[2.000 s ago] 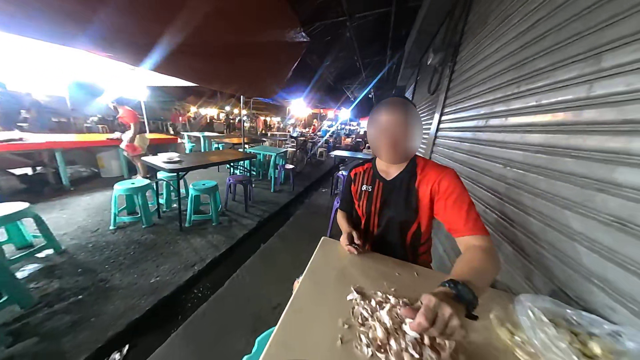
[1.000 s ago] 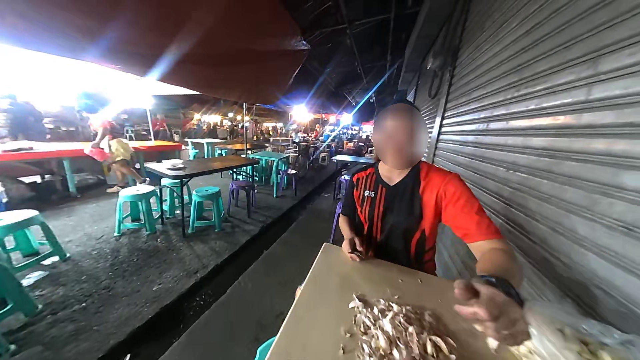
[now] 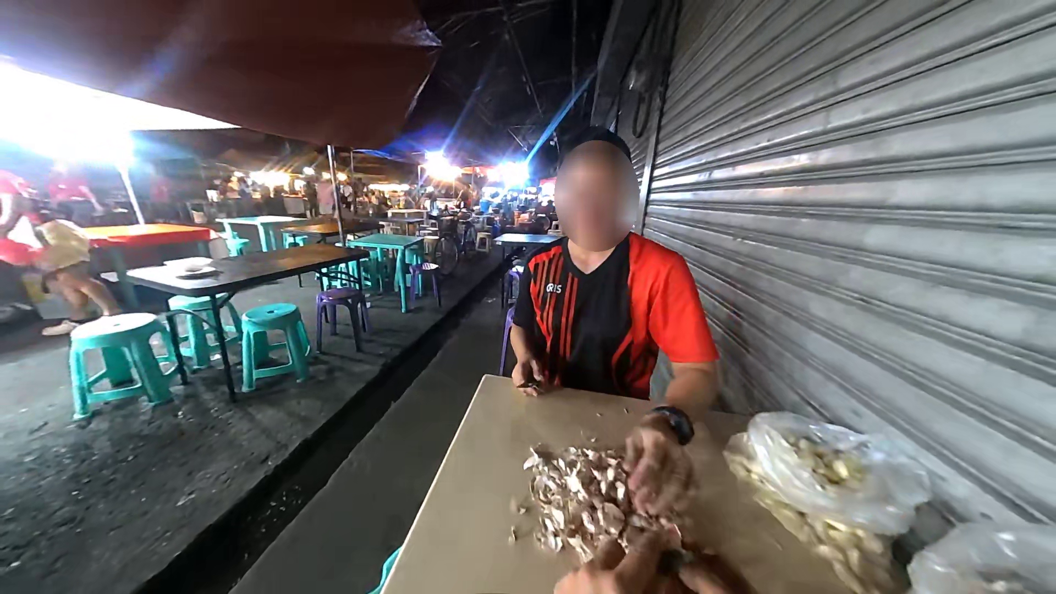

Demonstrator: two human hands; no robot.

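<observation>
A loose pile of what look like garlic cloves (image 3: 582, 499) lies on the beige tabletop (image 3: 487, 462). At the bottom edge, my left hand (image 3: 602, 569) is close against the near side of the pile, its fingers bent. Beside it on the right is my right hand (image 3: 705, 573), partly cut off by the frame. Something small and dark shows between them; what either hand grips is unclear. Across the table, a co-worker's hand (image 3: 660, 470) with a dark wristwatch rests over the right side of the pile. The co-worker's other hand (image 3: 528, 375) is at the far table edge with a small dark object.
A clear plastic bag (image 3: 833, 470) of pale cloves lies at the table's right, with another plastic bag (image 3: 986, 557) nearer. A metal roller shutter (image 3: 866, 206) runs along the right. Teal stools (image 3: 276, 346) and a dark table (image 3: 256, 268) stand to the left.
The co-worker's watch hand moved from the pile toward the bags, then back over the pile. My hands have come into view at the bottom. A passer-by in red has moved left.
</observation>
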